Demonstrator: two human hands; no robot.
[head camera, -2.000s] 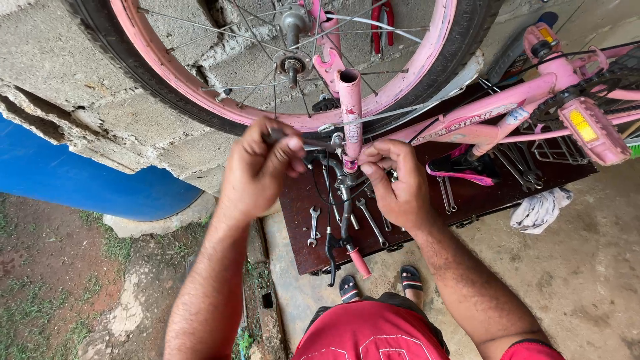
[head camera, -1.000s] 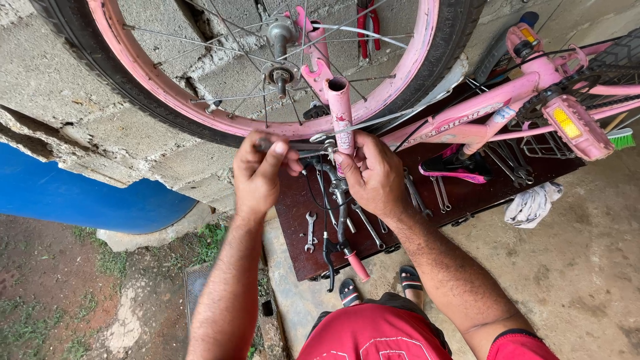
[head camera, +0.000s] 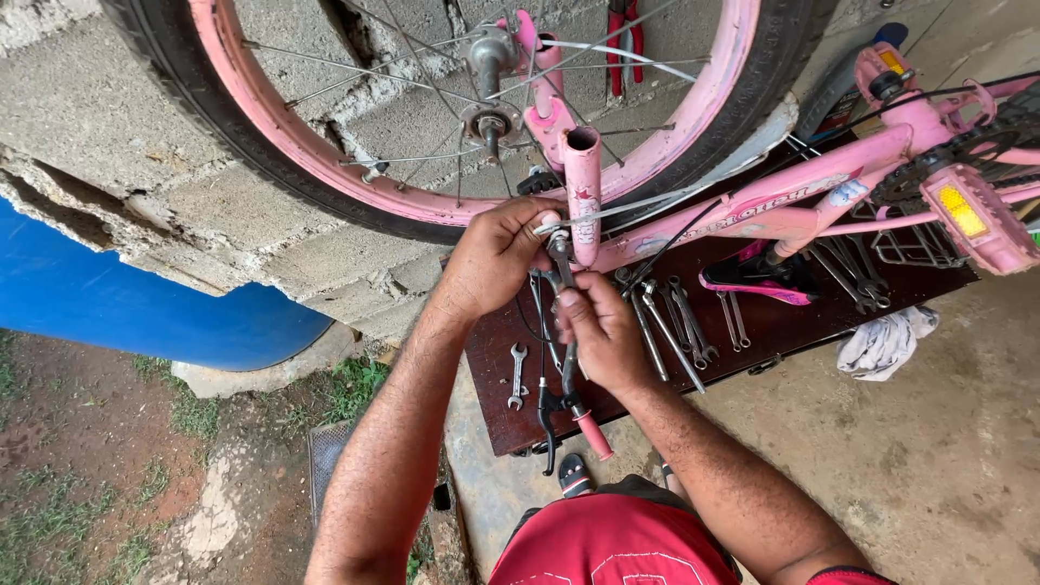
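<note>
An upside-down pink bicycle has its fork (head camera: 583, 187) pointing up beside the spoked front wheel (head camera: 366, 195). My left hand (head camera: 512, 252) pinches a small part at the fork's side, where a thin metal stay (head camera: 617, 213) crosses it; the fingers hide most of that part. In my right hand (head camera: 600, 329) is a metal wrench (head camera: 561, 253), its upper end at the hardware beside the fork. Below my hands are the handlebar with its pink grip (head camera: 595, 436) and a black brake lever (head camera: 546, 431).
On the dark wooden table (head camera: 504, 431) lie an open-end wrench (head camera: 517, 375), several other wrenches (head camera: 691, 325) and the bicycle's saddle (head camera: 764, 276). A white rag (head camera: 886, 343) hangs at its edge. Red-handled pliers (head camera: 624, 49) are by the block wall (head camera: 301, 260). A pink pedal (head camera: 975, 219) juts out right.
My right hand has moved from the fork tube to lower down and now shows a wrench in its grip. My left hand has come in against the fork's side.
</note>
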